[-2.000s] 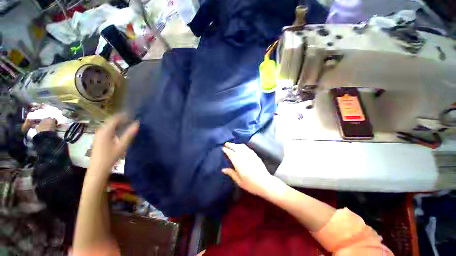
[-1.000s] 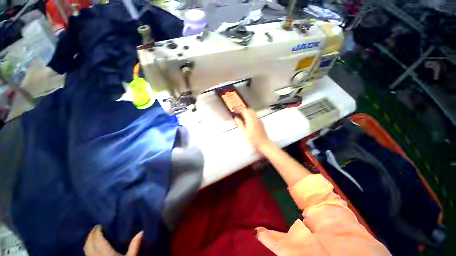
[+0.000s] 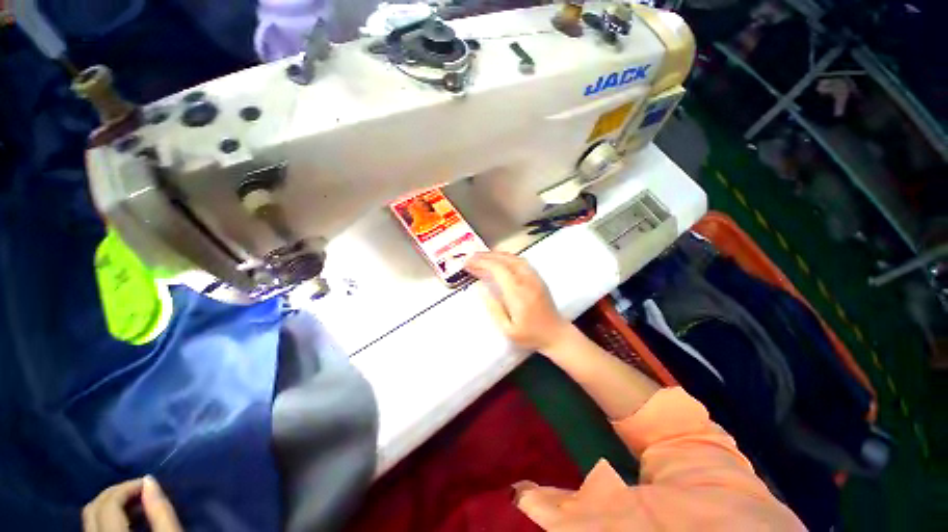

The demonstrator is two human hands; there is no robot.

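Note:
The smartphone (image 3: pixel 437 234) lies on the machine bed under the arm, its orange and white screen lit. My right hand (image 3: pixel 515 299) is at the phone's near end, fingertips on or just over the screen; it does not grip it. My left hand (image 3: pixel 132 507) is cut off by the bottom edge at the left, resting at the navy fabric (image 3: pixel 198 410), fingers curled; whether it grips is unclear. A grey fabric panel (image 3: pixel 327 426) lies beside the navy, near the needle area. The off-white JACK sewing machine (image 3: pixel 364 130) stands over the bed.
A lime-green plate (image 3: pixel 130 286) hangs at the machine's left end. Black snips (image 3: pixel 561 215) lie right of the phone. An orange crate (image 3: pixel 757 253) with dark cut pieces stands right of the table. A pale purple thread cone (image 3: pixel 289 26) is behind the head.
The view has swung right and moved closer to the machine. My right hand has gone from the navy fabric to the phone, whose screen display has changed. My left hand now shows at the bottom left.

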